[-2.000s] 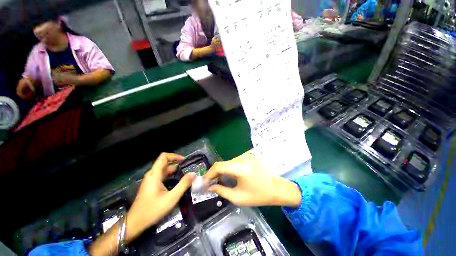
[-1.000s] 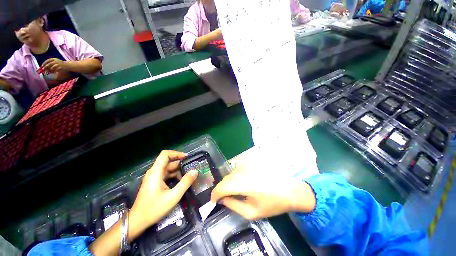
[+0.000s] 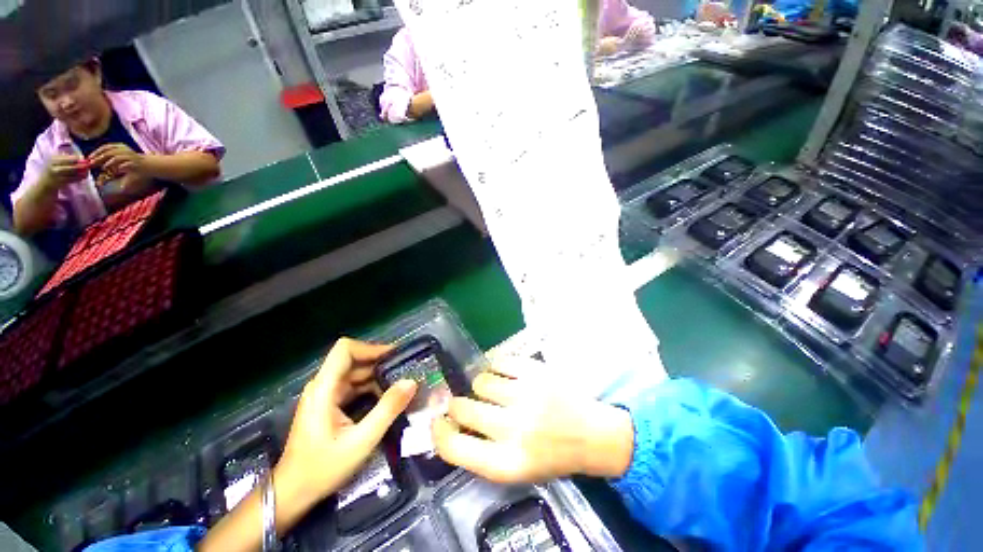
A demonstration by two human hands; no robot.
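Note:
A black handset (image 3: 427, 372) lies in a pocket of the clear blister tray (image 3: 440, 313), its silvery and green recess facing up. My left hand (image 3: 343, 421) rests on its left side, with the thumb over the recess and fingers at the upper edge. My right hand (image 3: 528, 423) holds a small white label (image 3: 419, 436) at its fingertips over the handset's lower part. The label's far edge is hidden by the fingers. A long white label strip (image 3: 539, 162) hangs just behind my right hand. More handsets sit in the tray's other pockets.
Another clear tray (image 3: 744, 283) of handsets lies at right, with a stack of empty trays (image 3: 905, 140) behind it. Across the line a person in pink (image 3: 119, 151) handles a red piece near black trays of red pieces (image 3: 119, 283). A round white dial (image 3: 13, 264) stands at far left.
The white label has moved from below the handset up onto its lower part with my right hand. The hanging strip has shifted left. My left hand has hardly moved.

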